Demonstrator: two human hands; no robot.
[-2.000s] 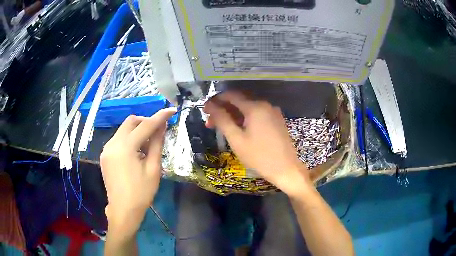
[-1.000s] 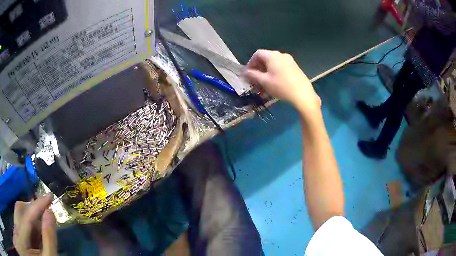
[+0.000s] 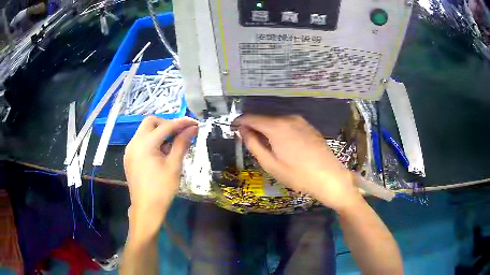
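My left hand (image 3: 153, 156) and my right hand (image 3: 293, 153) meet under the machine's working head (image 3: 216, 110). Their fingertips pinch a thin dark lead wire (image 3: 223, 123) from either side; the exact joint is too small and blurred to tell. A white strip (image 3: 376, 189) sticks out from under my right wrist, with blue wires at its outer end; the rest of it is hidden. The tray below holds silver terminals (image 3: 339, 150) and, at the left front, yellow pieces (image 3: 252, 185).
The grey-white machine (image 3: 306, 64) stands in front. A blue bin (image 3: 110, 131) of short white sleeves (image 3: 153, 92) is at left, with long white strips (image 3: 110, 129) leaning by it. At right lie a white strip stack (image 3: 405, 126) and a blue-handled tool (image 3: 395, 147).
The view has swung back left to the machine. My right hand has left the strip stack with a strip and moved to the working head. My left hand has risen there too.
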